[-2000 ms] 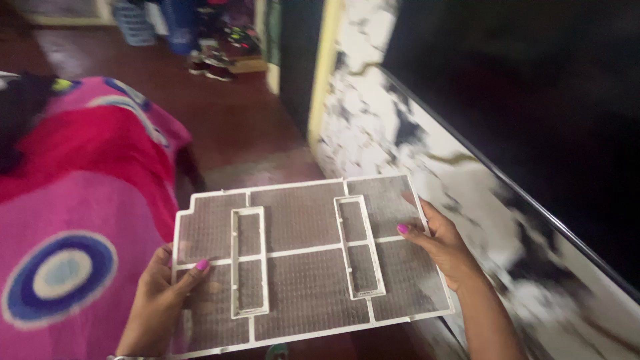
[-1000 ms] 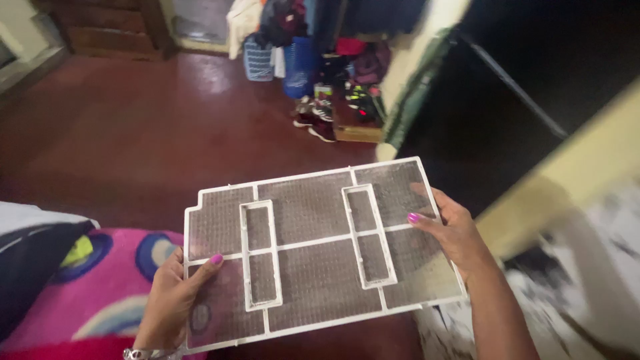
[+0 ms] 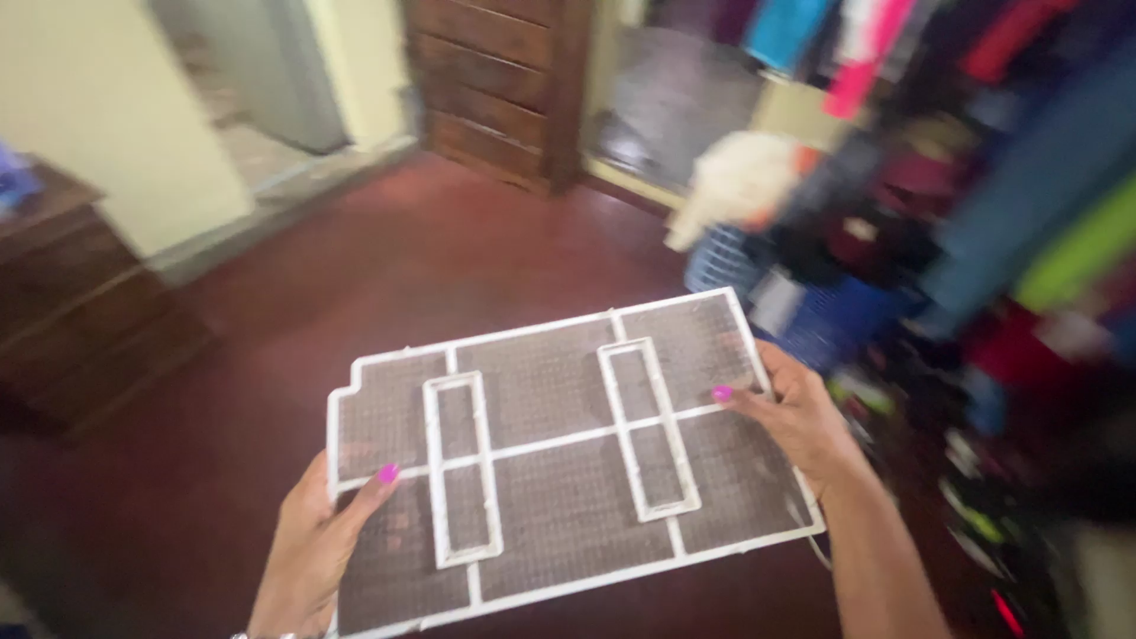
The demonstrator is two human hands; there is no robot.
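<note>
A flat mesh air filter panel [image 3: 550, 479] with a white plastic frame is held up in front of me, slightly tilted. Two narrow raised rectangles stand on its face, and its upper left corner is notched. My left hand [image 3: 319, 541] grips the left edge, thumb on the mesh and fingers behind. My right hand [image 3: 799, 417] grips the right edge the same way, its thumb on the middle crossbar. The fingers behind the panel are mostly hidden.
A wooden drawer unit [image 3: 493, 80] stands at the back, with another dark wooden piece [image 3: 80, 293] at left. A doorway [image 3: 266, 98] opens between them. Hanging clothes [image 3: 994, 177], a blue basket [image 3: 723, 257] and shoes on the red floor [image 3: 426, 240] crowd the right side.
The view has swung left from the bed and black screen, past the floor, to the doorway and drawers. Both hands keep hold of the filter panel throughout.
</note>
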